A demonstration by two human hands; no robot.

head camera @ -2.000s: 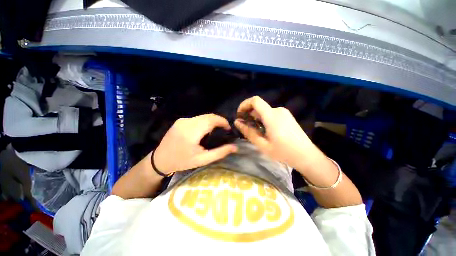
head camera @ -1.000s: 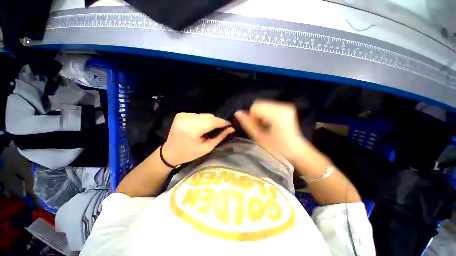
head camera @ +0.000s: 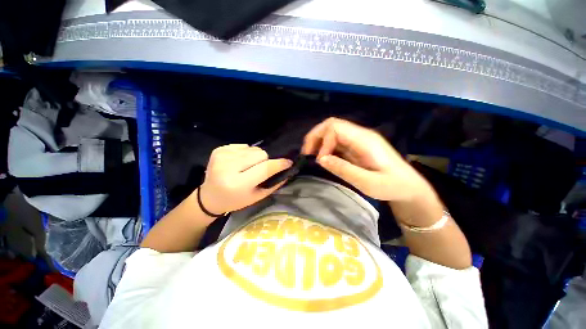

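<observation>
A black garment [head camera: 250, 122] lies dark in my lap below the table edge, and its outline is hard to make out. My left hand [head camera: 239, 178] holds a narrow black fold [head camera: 292, 172] between thumb and curled fingers. My right hand [head camera: 363, 157] is at the other end of the fold, its thumb and fingertips pinching the black cloth. A tiny light sliver shows just above my left knuckles; I cannot tell what it is. No snips can be made out in either hand.
A pale table edge with a ruler scale [head camera: 308, 40] runs across the top, black cloth [head camera: 225, 16] hanging over it. A dark green tool [head camera: 472, 5] lies at the top right. A blue basket [head camera: 146, 154] stands left, with grey pieces [head camera: 54, 151] beyond it.
The dark green tool has come into view on the table. My left fingers are more curled on the fold. My right hand, blurred a second ago, is now at the fold with its fingers bent.
</observation>
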